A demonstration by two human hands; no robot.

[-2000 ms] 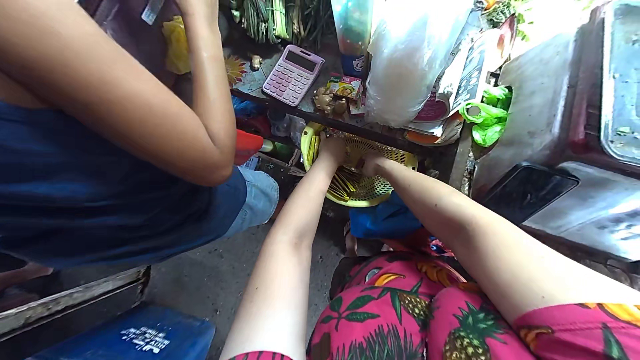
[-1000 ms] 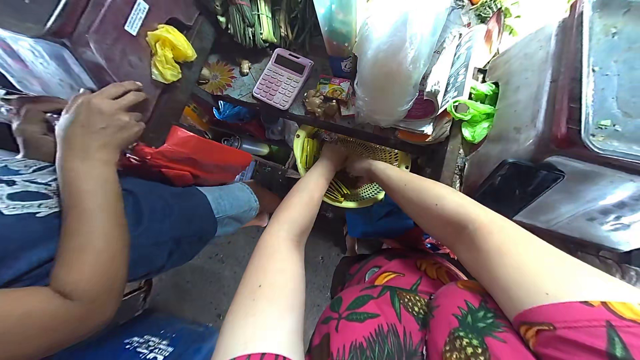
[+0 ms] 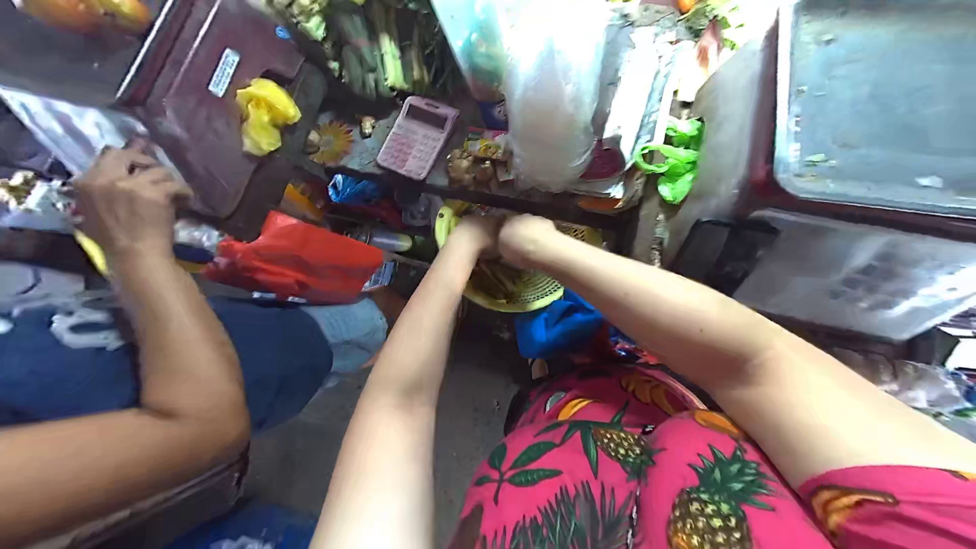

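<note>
A yellow perforated plastic basket [image 3: 534, 296] sits below the edge of a cluttered shelf, with brownish stick-like pieces [image 3: 497, 278] inside it. My left hand [image 3: 479, 232] reaches into its far left part, its fingers hidden under the shelf edge. Close beside it, my right hand [image 3: 526, 238] is bent down into the same basket, fingers also out of sight. What either hand touches or holds cannot be made out. A yellow banana-like thing [image 3: 446, 221] lies at the basket's left rim.
A pink calculator [image 3: 418, 137], ginger-like roots [image 3: 465, 168] and a clear plastic bag [image 3: 553, 99] lie on the shelf. Green bags [image 3: 675, 164] hang at right, a blue bag [image 3: 553, 328] below the basket. At left, a person's arm [image 3: 175, 328] is near a red bag [image 3: 297, 259].
The person at left has drawn back from beside the basket, uncovering the red bag, and that person's hand is now at the far left. My two hands stay in the basket.
</note>
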